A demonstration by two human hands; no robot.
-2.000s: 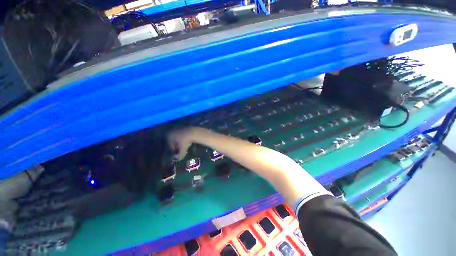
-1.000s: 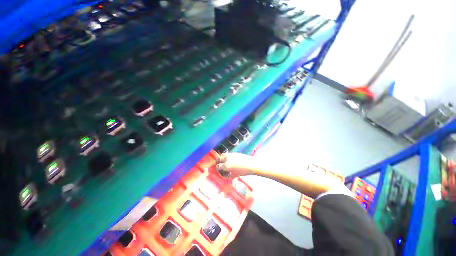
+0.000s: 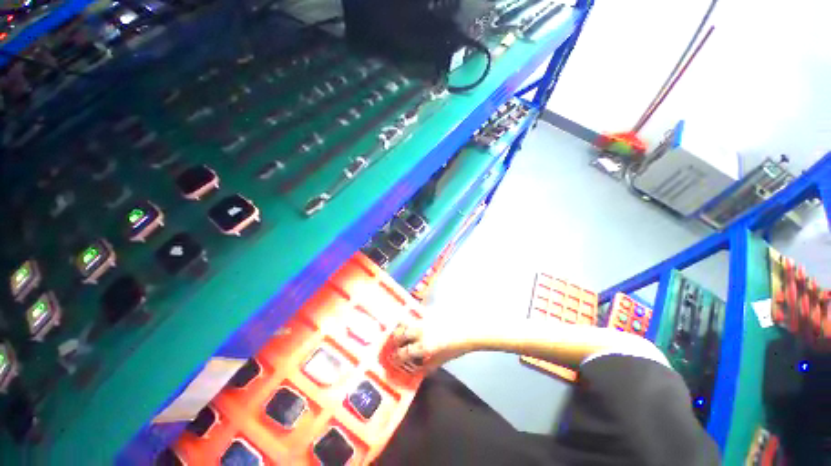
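My right hand [image 3: 412,349] is at the right edge of the orange-red compartment tray [image 3: 301,358], fingers bent down over a pocket. Whether it holds a watch is hidden by the fingers and glare. My left hand is not in view. The tray lies tilted against the shelf's front edge, with several dark-faced watches, such as one near its middle [image 3: 286,408], in its lower pockets; some upper pockets show plain orange. On the green shelf mat [image 3: 205,314] lie several watches, some with green lit screens [image 3: 94,259], one dark with a white mark [image 3: 234,214].
Rows of small docks [image 3: 355,167] run along the shelf to a black box [image 3: 401,32] with a cable loop. A blue beam [image 3: 310,278] edges the shelf, with a paper label [image 3: 202,391]. Other trays [image 3: 562,298] and a blue rack [image 3: 726,346] stand at right.
My right hand has come out from the rack shelf to the tray, then moved slightly lower along its edge. The view has turned right and down, showing the aisle and more of the tray.
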